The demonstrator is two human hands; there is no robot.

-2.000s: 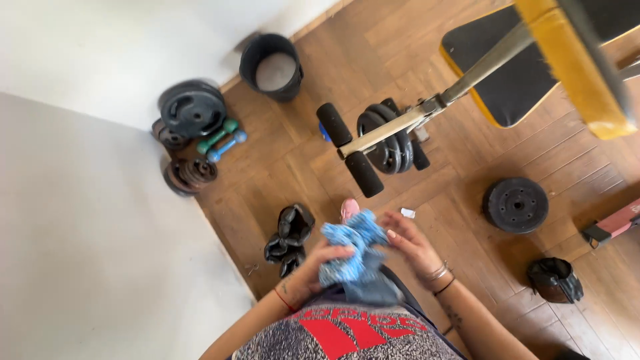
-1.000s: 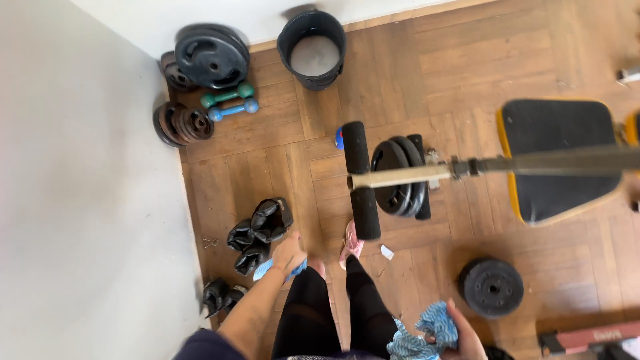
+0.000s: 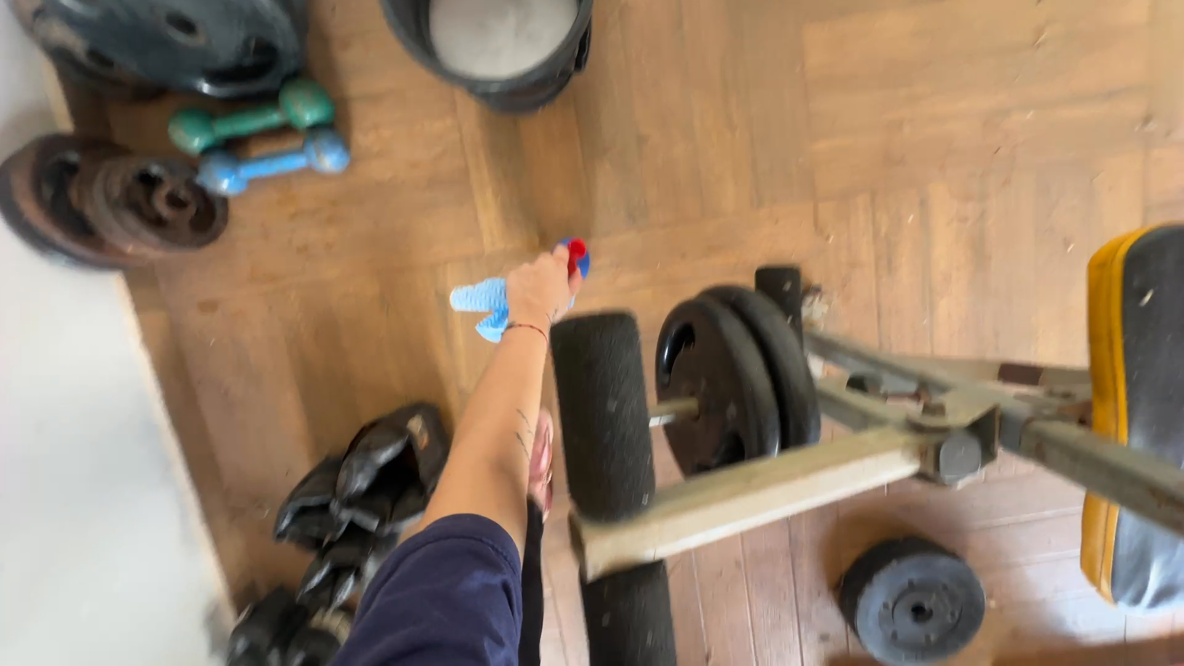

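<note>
Near the middle of the head view, my left hand (image 3: pixel 539 289) reaches down over the wooden floor. It is closed around a light blue cloth (image 3: pixel 481 298), whose ends stick out on the left side. The fingers are also on a blue and red object (image 3: pixel 577 257), perhaps a bottle or cap; its kind is unclear. Just right of the wrist is the black foam roller (image 3: pixel 603 416) of a weight bench. My right hand is out of view.
Weight plates (image 3: pixel 731 379) hang on the bench's metal frame (image 3: pixel 758 499). Green (image 3: pixel 250 118) and blue (image 3: pixel 273 163) dumbbells, rusty plates (image 3: pixel 153 203) and a black bucket (image 3: pixel 486 88) lie beyond. Black boxing gloves (image 3: pixel 388 462) are at lower left, a round plate (image 3: pixel 913 601) at lower right.
My left hand has moved forward from beside the black gloves to the blue and red object by the roller. My right hand, earlier holding blue patterned cloth, has left the view.
</note>
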